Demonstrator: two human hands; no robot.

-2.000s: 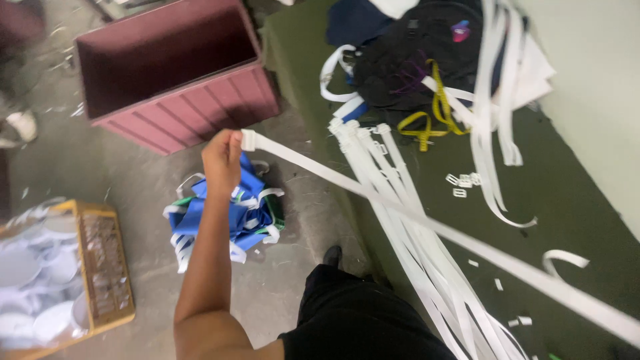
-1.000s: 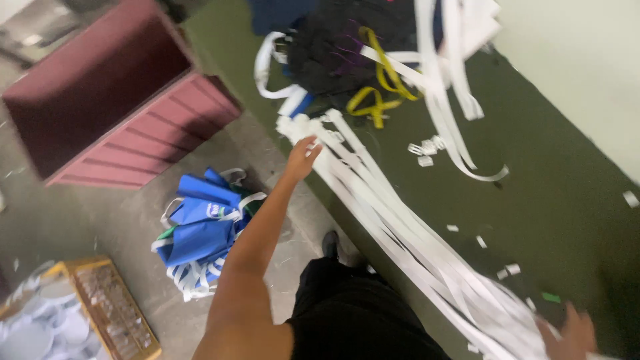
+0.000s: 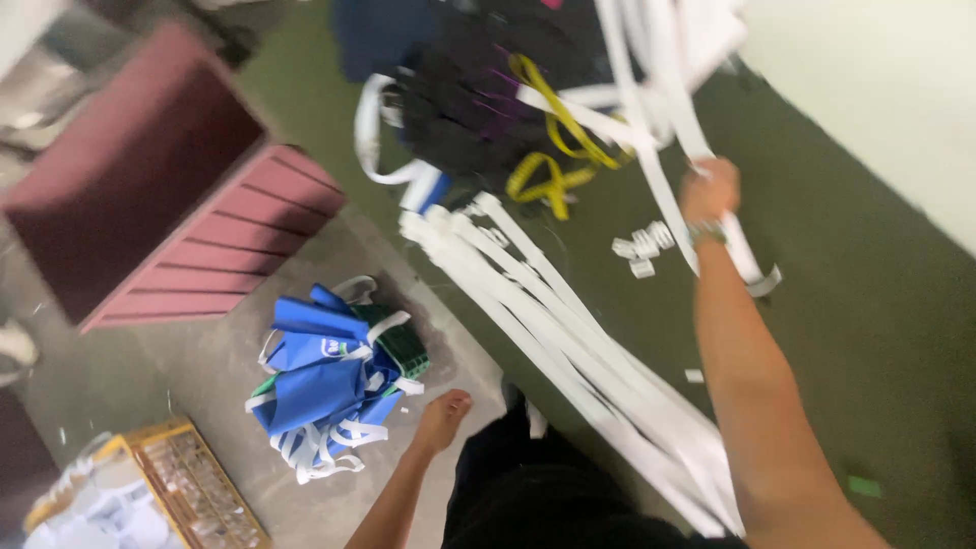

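My right hand (image 3: 711,191) is closed on a white webbing strap (image 3: 680,99) that hangs from the pile at the top of the green table. My left hand (image 3: 446,419) is low beside the table's edge, fingers loosely curled, with nothing seen in it. Between the hands a bundle of long white straps (image 3: 564,343) lies slantwise along the table edge. Several small white plastic buckles (image 3: 643,245) lie left of my right forearm. A yellow tape measure (image 3: 560,126) rests curled on black fabric (image 3: 465,99).
On the floor to the left are a pink ribbed bin (image 3: 221,236), a pile of blue bags with white handles (image 3: 316,381) and a yellow crate (image 3: 191,480) holding white pieces. The green table (image 3: 808,351) borders a pale surface (image 3: 877,84) at the right.
My right hand has moved up the table from the lower end of the bundle to the hanging strap. My left hand has left the bundle's upper end and come down beside the table.
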